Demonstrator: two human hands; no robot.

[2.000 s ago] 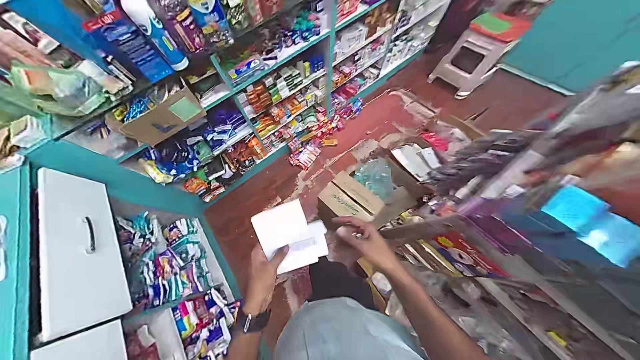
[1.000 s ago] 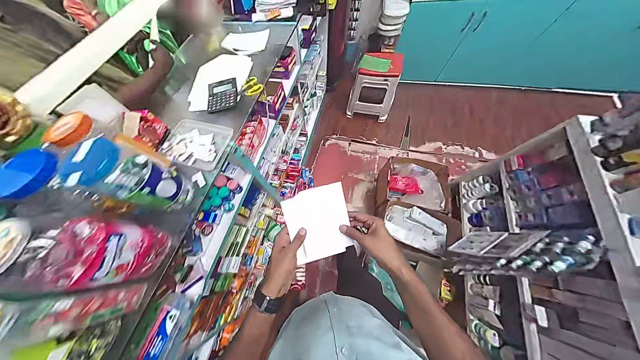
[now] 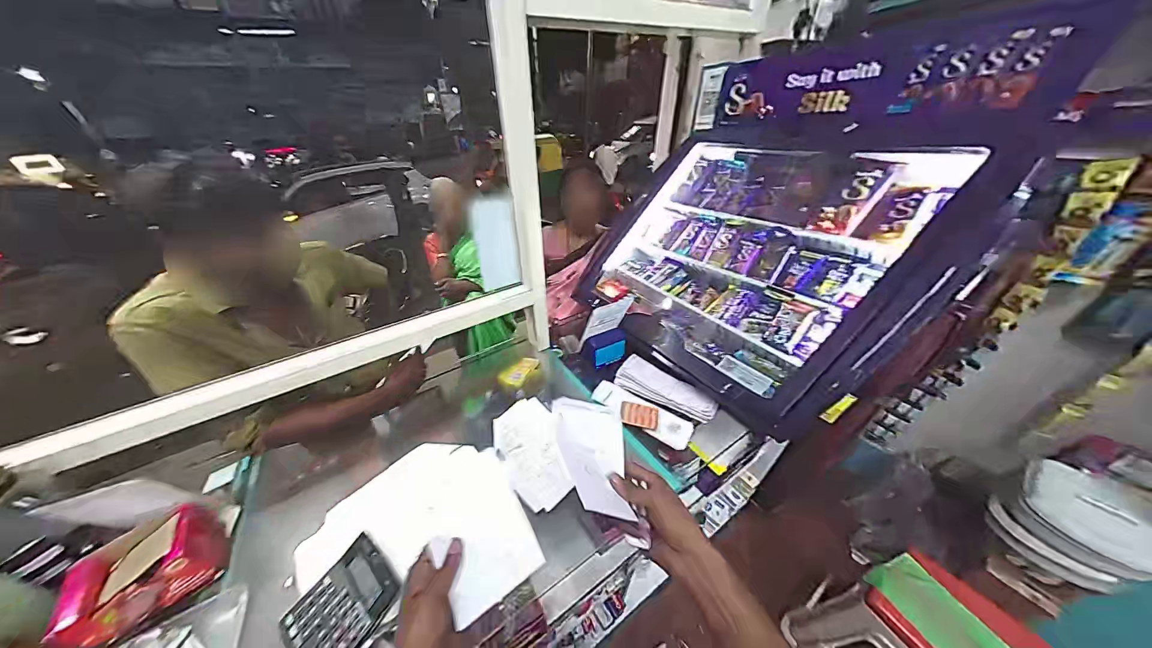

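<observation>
On the glass counter (image 3: 297,504) lie several white sheets of paper (image 3: 423,504), with a calculator (image 3: 342,594) at their near left edge. My left hand (image 3: 432,594) is over the near edge of these sheets, its thumb on a white paper. My right hand (image 3: 661,513) grips a white folded paper (image 3: 589,459) at its near end. That paper overlaps another sheet with writing (image 3: 531,450) on the counter. Whether the paper under my left thumb is separate from the pile, I cannot tell.
A white window frame (image 3: 297,360) runs along the counter, with a person's arm (image 3: 351,409) reaching through below it. A lit chocolate display case (image 3: 747,261) stands at the right. Nearby are a red package (image 3: 135,576), folded cloth (image 3: 666,387) and a red-and-green stool (image 3: 945,603).
The view has swung from the shelves and floor to the counter and window. My hands, earlier together on white paper in front of me, are now apart over the counter.
</observation>
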